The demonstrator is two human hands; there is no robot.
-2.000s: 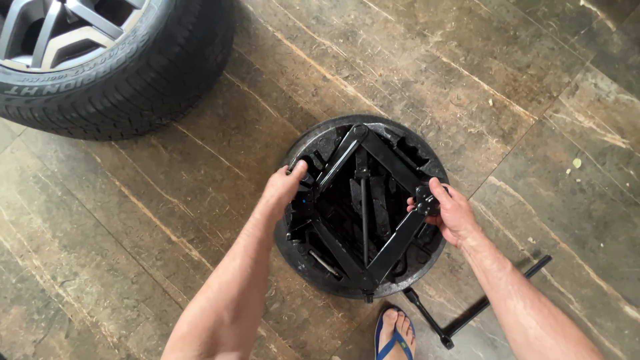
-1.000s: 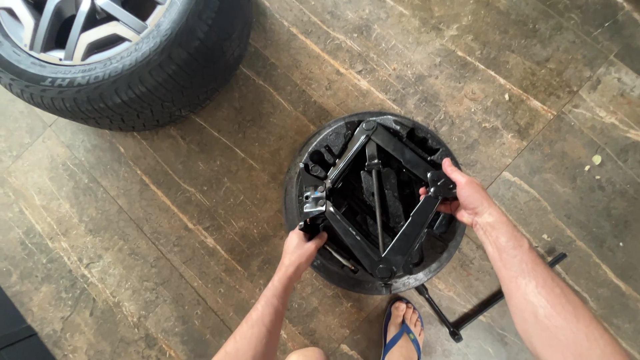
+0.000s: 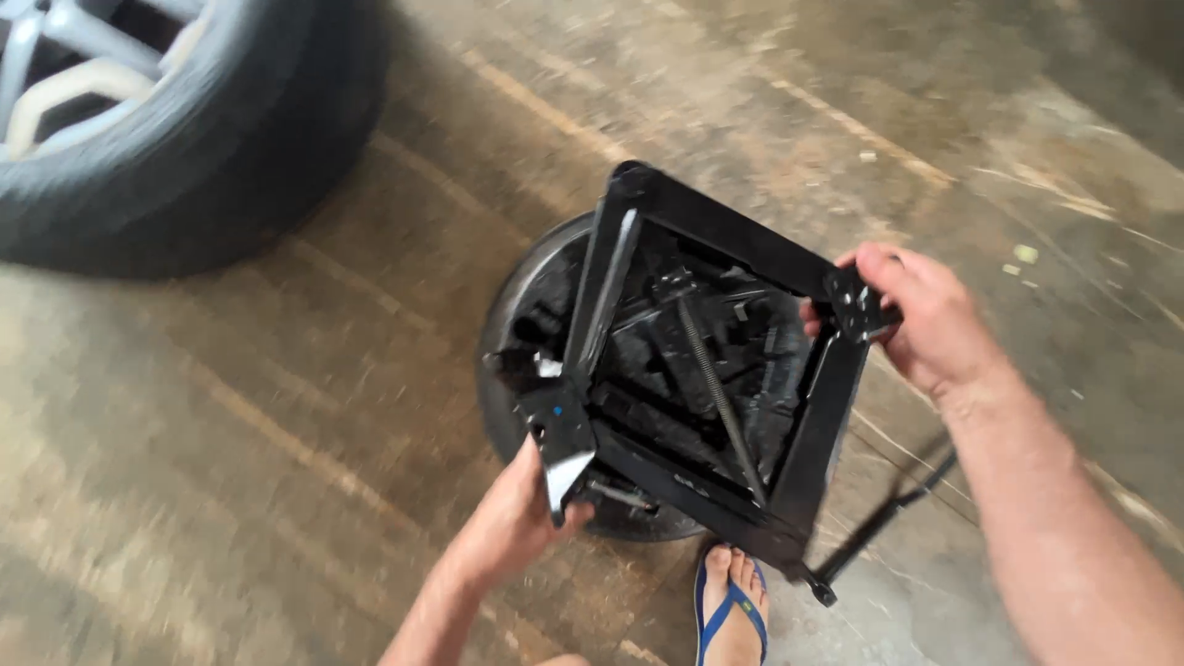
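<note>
A black metal scissor jack (image 3: 721,222), opened to a diamond, is held between my two hands above a round black tool tray (image 3: 504,324) on the floor. My left hand (image 3: 518,509) grips the jack's base plate at the lower left. My right hand (image 3: 925,314) is closed around the bracket at the opposite corner, fingers curled behind it. A threaded rod (image 3: 717,388) shows inside the diamond. The black crank handle (image 3: 869,536) lies or hangs beyond the jack's lower corner; whether it is joined to the jack cannot be told.
A large tire on an alloy wheel (image 3: 305,157) lies at the upper left of the tiled floor (image 3: 305,444). My foot in a blue flip-flop (image 3: 735,601) is just below the tray. Small pale bits (image 3: 1025,252) are scattered at the right.
The jack has risen from over the tray toward the camera and now covers more of it. Both hands have moved with it, still holding opposite corners. The view has shifted and blurred.
</note>
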